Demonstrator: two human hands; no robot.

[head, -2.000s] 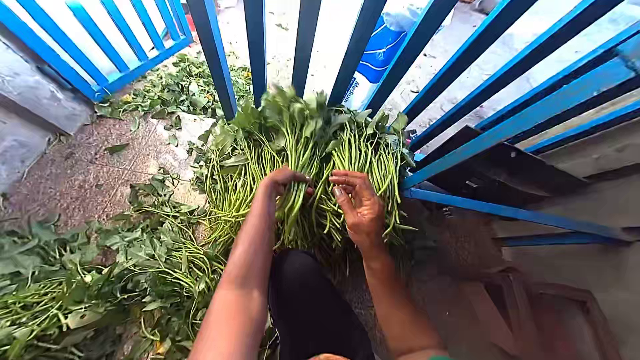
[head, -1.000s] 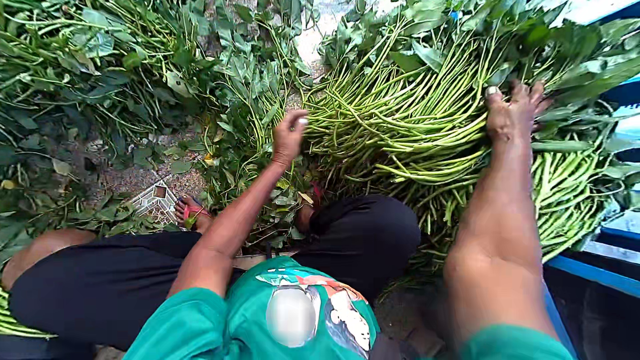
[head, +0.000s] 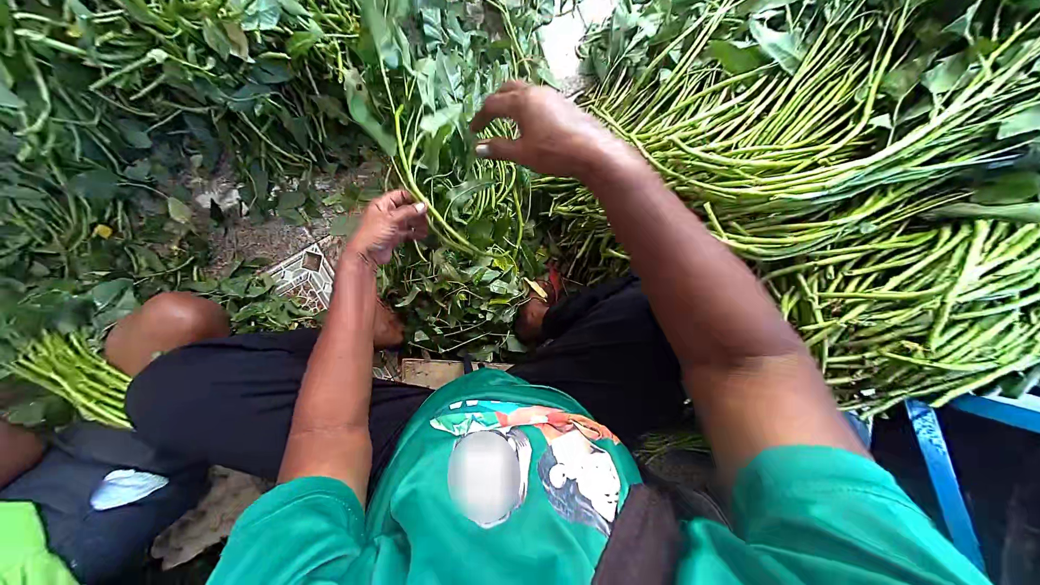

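Observation:
My left hand (head: pixel 392 226) holds a few long green leafy stems (head: pixel 439 218) between thumb and fingers, over the strip of floor before my knees. To its upper right my right hand (head: pixel 528 130) hovers with thumb and fingers apart, holding nothing that I can see. Below and between the hands lie loose leaves and thin stems (head: pixel 463 305). A large heap of green stalks (head: pixel 780 154) fills the right side, beside my right forearm, its stalks laid roughly side by side.
Another leafy heap (head: pixel 187 73) spreads at the upper left. A patterned tile piece (head: pixel 305 272) shows among fallen leaves. At the far left, another person's dark-clad leg (head: pixel 89 496) is near a bundle of cut stalks (head: pixel 73 378). A blue metal bar (head: pixel 942 487) stands at the lower right.
My right hand has left the stalk heap, where it rested one second ago, and is now beside my left hand. My left hand, empty then, now holds stems. The view has swung strongly since two seconds ago.

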